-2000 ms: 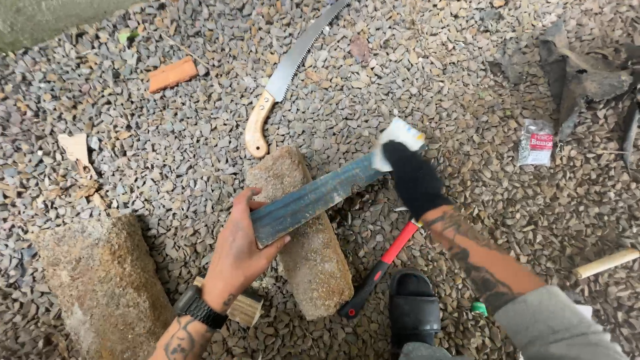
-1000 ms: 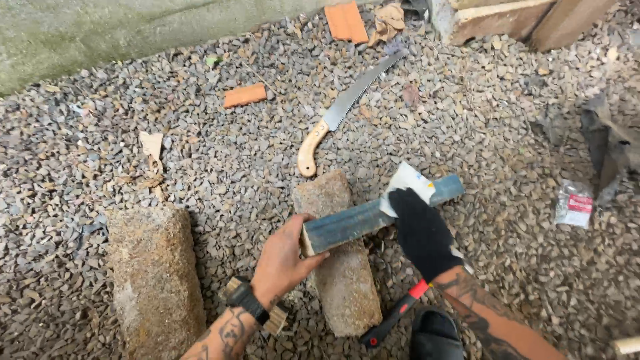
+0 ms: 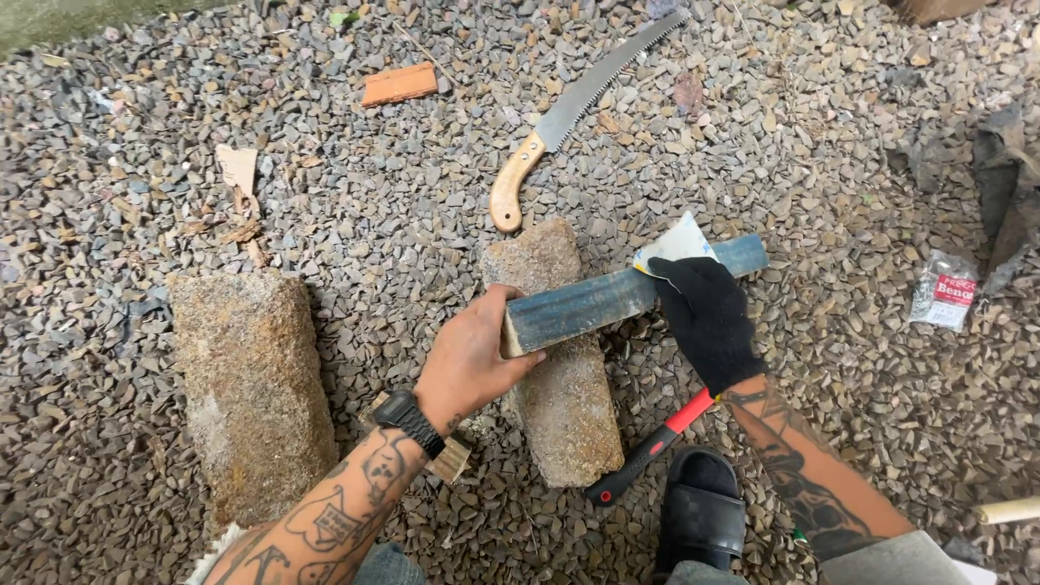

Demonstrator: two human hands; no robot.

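A blue-stained piece of wood (image 3: 581, 311) lies slantwise over a rough concrete block (image 3: 569, 414). My bare left hand (image 3: 475, 345) grips its near left end. My right hand (image 3: 705, 325), in a black glove, presses a folded white sheet (image 3: 678, 245), perhaps sandpaper, onto the wood's upper face towards its right end. Beyond the block rests a curved pruning saw (image 3: 581, 106) with a wooden handle. Below my right hand is a red and black tool handle (image 3: 654, 447); its head is hidden.
Another rough block (image 3: 248, 398) stands on the gravel at left. A terracotta fragment (image 3: 400, 84) lies behind. To the right are a labelled plastic packet (image 3: 944, 291), dark torn material (image 3: 1003, 179) and a wooden stick (image 3: 1009, 510). My sandalled foot (image 3: 703, 508) is near the block.
The white sheet and my gloved hand have moved back along the wood, away from its right end, since the first frame. My left hand keeps its grip. The view has shifted.
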